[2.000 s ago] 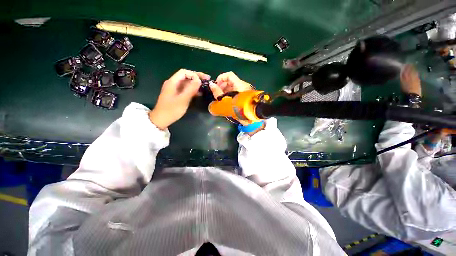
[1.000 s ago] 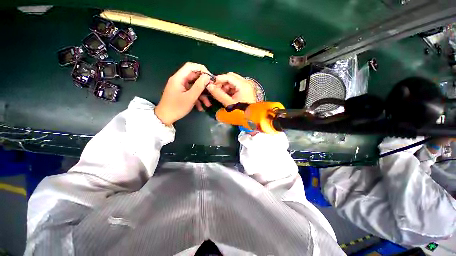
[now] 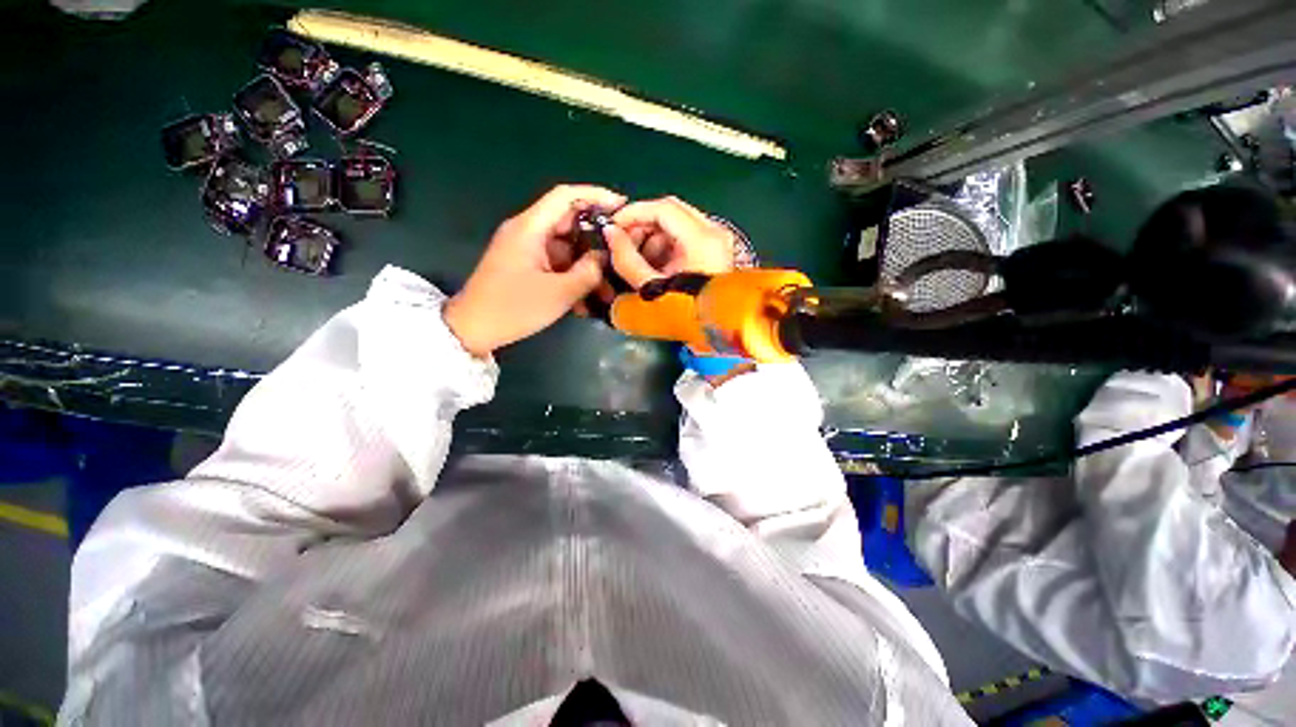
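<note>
My left hand holds a small dark watch housing in its fingertips, over the middle of the bench. My right hand meets it, with thumb and finger touching the housing. The orange electric screwdriver lies in my right hand, its black end pointing right. Its tip is hidden under the hands. A pile of dark square housings lies at the left. A speckled round screw dish shows partly behind my right hand.
A pale-yellow strip lies beyond my hands. A single housing lies past its right end. A mesh-faced unit, a clear bag and a metal rail are at the right. A neighbour's white sleeve is at lower right.
The view has shifted, uncovering the mesh unit and part of the dish. The housing has been turned between my fingertips. The neighbour's hand has left the spot beyond the black cable.
</note>
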